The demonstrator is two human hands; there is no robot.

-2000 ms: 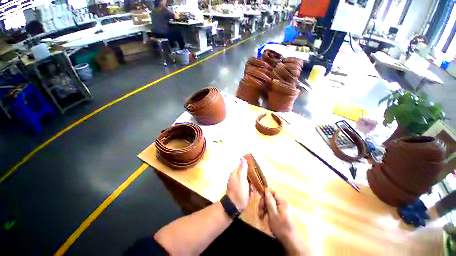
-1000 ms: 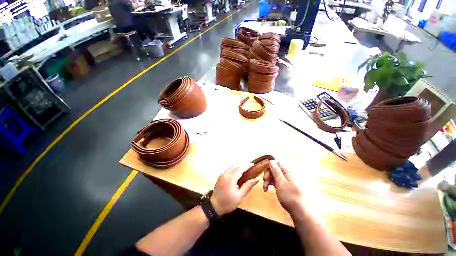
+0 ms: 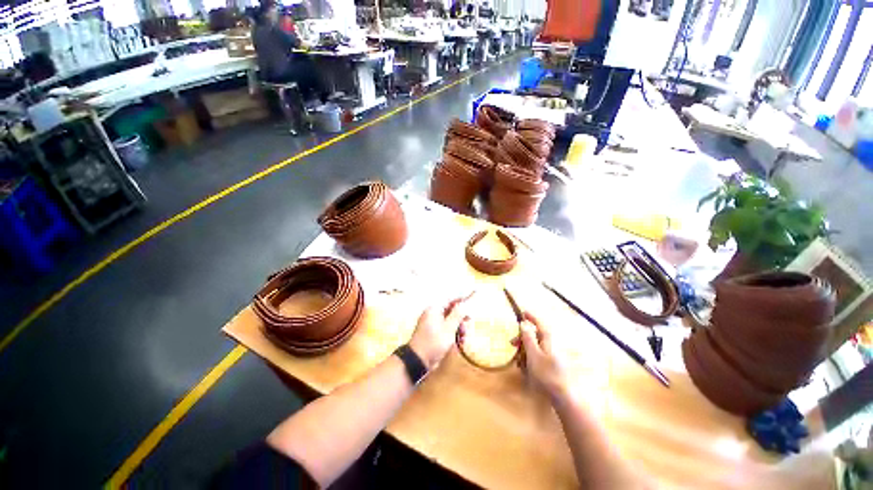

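A brown leather strap (image 3: 489, 365) is bent into an open loop just above or on the wood-grain table (image 3: 440, 421); I cannot tell if it touches. My left hand (image 3: 439, 333) holds its left side. My right hand (image 3: 543, 356) holds its right side, where one end points up and away. A single curled strap (image 3: 492, 254) lies beyond my hands. A slim dark pen-like tool (image 3: 607, 333) lies right of my right hand.
Nested strap coils stand at left, one open (image 3: 311, 308), one tilted (image 3: 369, 222). Strap stacks stand at the far end (image 3: 517, 191) and right (image 3: 761, 340). A strap ring (image 3: 643, 299) lies by the calculator (image 3: 607, 266). A dark blue crumpled cloth (image 3: 777, 426) lies at right. A person (image 3: 278, 53) sits far off.
The strap in my hands was narrow and pinched close together; now it is spread into a wide loop. My hands are further apart. The camera view has shifted.
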